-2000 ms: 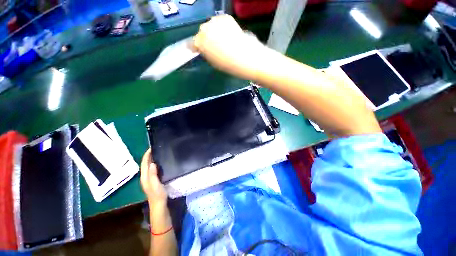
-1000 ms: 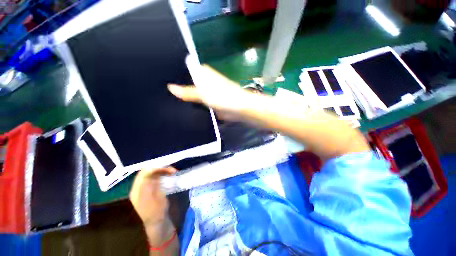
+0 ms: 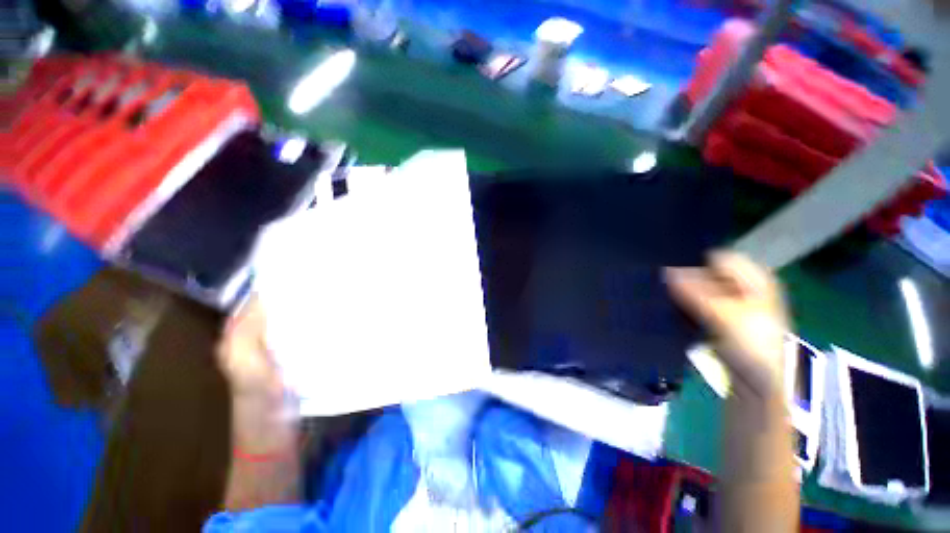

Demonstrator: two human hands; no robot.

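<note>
A large plain black sheet (image 3: 599,265) is spread out, blurred, over the near middle. My right hand (image 3: 740,312) grips its right edge with the fingertips. A large white liner sheet (image 3: 380,297) adjoins the black sheet's left edge; whether they are still joined I cannot tell. My left hand (image 3: 250,349) holds the liner's left edge, its fingers partly hidden. Below the black sheet, a strip of a dark panel edge (image 3: 625,385) with small fittings shows; the rest of the panel is hidden. White wrap (image 3: 583,413) lies under it, near my lap.
Stacked red bins (image 3: 135,135) and a black panel (image 3: 224,208) stand at the left. More red bins (image 3: 813,115) are across the bench, behind a pale post (image 3: 844,198). A large-sheet stack (image 3: 885,427) and smaller sticker sheets (image 3: 804,390) lie right. A red bin (image 3: 651,495) is below.
The view has swung left. The liner and black sheet were one black-faced, white-bordered piece; now white shows left and black right. My right hand has moved to the black sheet's right edge.
</note>
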